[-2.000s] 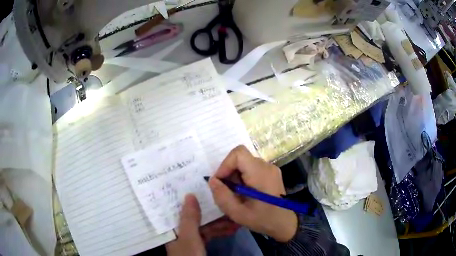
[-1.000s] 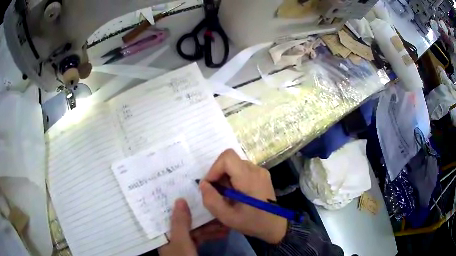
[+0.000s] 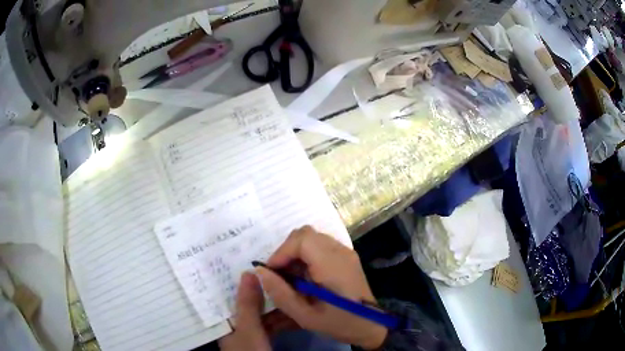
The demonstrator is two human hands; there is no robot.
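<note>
An open lined notebook [image 3: 116, 253] lies on the machine table. A small white paper slip [image 3: 205, 240] with printed and handwritten lines lies on it. My right hand [image 3: 319, 284] holds a blue ballpoint pen [image 3: 342, 300], its dark tip over the slip's right part; whether it touches the paper is unclear. My left hand [image 3: 250, 319] is at the notebook's lower edge, partly cut off by the frame and partly behind my right hand. Its thumb lies on the slip's lower edge, with its fingers below the notebook's edge, pinching slip and notebook.
The sewing machine's lit needle area [image 3: 99, 134] is at upper left. Pink snips [image 3: 199, 60], black scissors [image 3: 291, 58] and white strips [image 3: 329, 86] lie behind the notebook. Crinkled plastic [image 3: 390, 161] covers the table edge. A white fabric bundle [image 3: 459, 240] sits on the right side table.
My right hand and the pen have moved down and left over the slip. Since the oldest frame, the whole view has shifted slightly. The slip and notebook stay together.
</note>
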